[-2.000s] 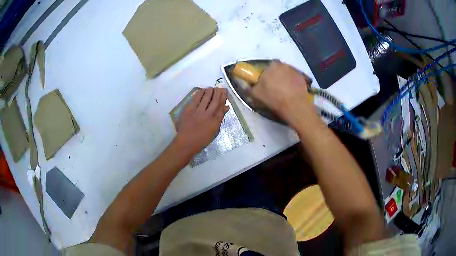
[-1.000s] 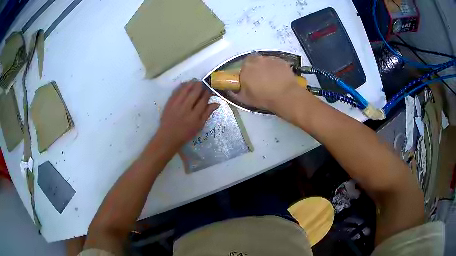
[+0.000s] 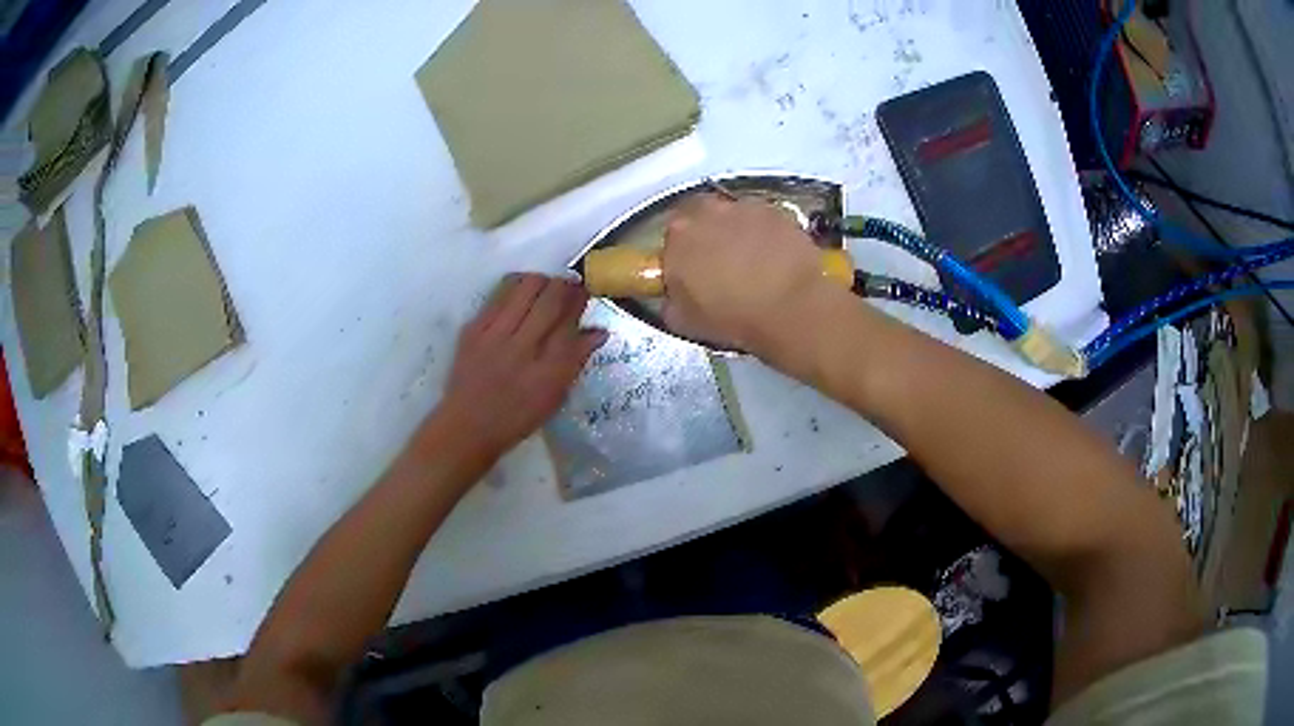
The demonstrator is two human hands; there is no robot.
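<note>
My right hand (image 3: 738, 270) grips the light wooden handle of the steam iron (image 3: 615, 272). The iron lies flat over the upper end of the silver metal template (image 3: 653, 426), its tip pointing left. The template has handwriting on it and lies on a khaki pocket piece (image 3: 734, 404), whose edge shows along the right side. My left hand (image 3: 522, 348) is at the upper left edge of the work, fingertips close to the iron's tip. The fingers are bent down; whether they pinch cloth is hidden.
A khaki pocket stack (image 3: 561, 107) lies beyond the iron. The dark iron rest (image 3: 972, 192) is at the far right, near the hoses (image 3: 979, 284). Smaller khaki piles (image 3: 173, 305), strips and a grey template (image 3: 170, 508) lie left. A round stool (image 3: 887, 645) stands below.
Compared with two seconds ago, the iron has moved left onto the template's upper end, and my left hand has shifted off the template's middle to its upper left edge. The view has shifted slightly.
</note>
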